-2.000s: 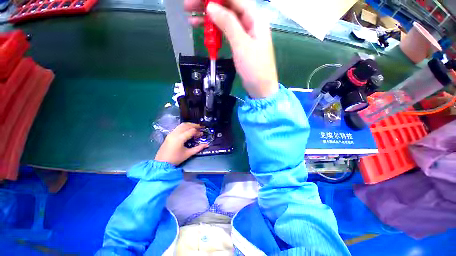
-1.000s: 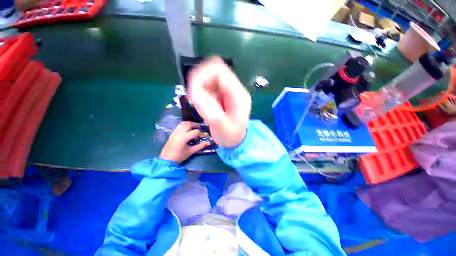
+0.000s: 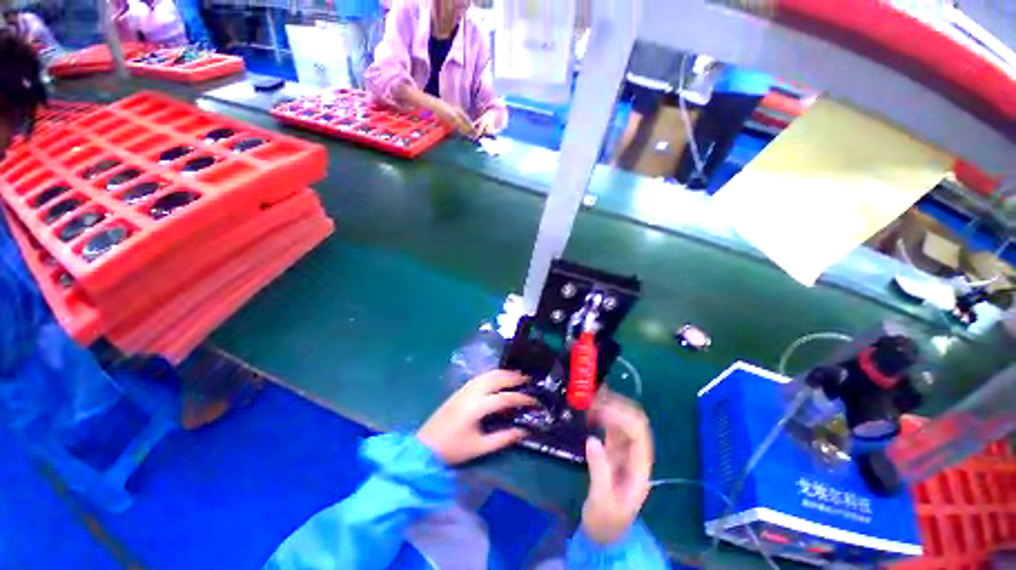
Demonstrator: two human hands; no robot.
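The black toggle press (image 3: 596,292) stands on the green bench with its red handle (image 3: 582,371) down in front of the plate. My left hand (image 3: 479,418) is at the left of the press base, fingertips near the die; a dark round thing (image 3: 533,359) shows just above them. Whether the fingers grip anything is hidden. My right hand (image 3: 618,462) is at the right of the base, just below the handle's end, fingers curled but apart from the thumb, slightly blurred, with nothing visible in it.
Stacked red trays (image 3: 223,167) with dark watch heads are at the left. A crumpled clear bag (image 3: 477,354) lies left of the press. A small shiny piece (image 3: 693,336) and a blue box (image 3: 808,468) with a black gauge are at the right. A person (image 3: 435,61) works across the bench.
The view has swung left and up. The red handle, upright two seconds ago, is down. My right hand has moved down from above the press to beside its base; my left hand stays at the base.
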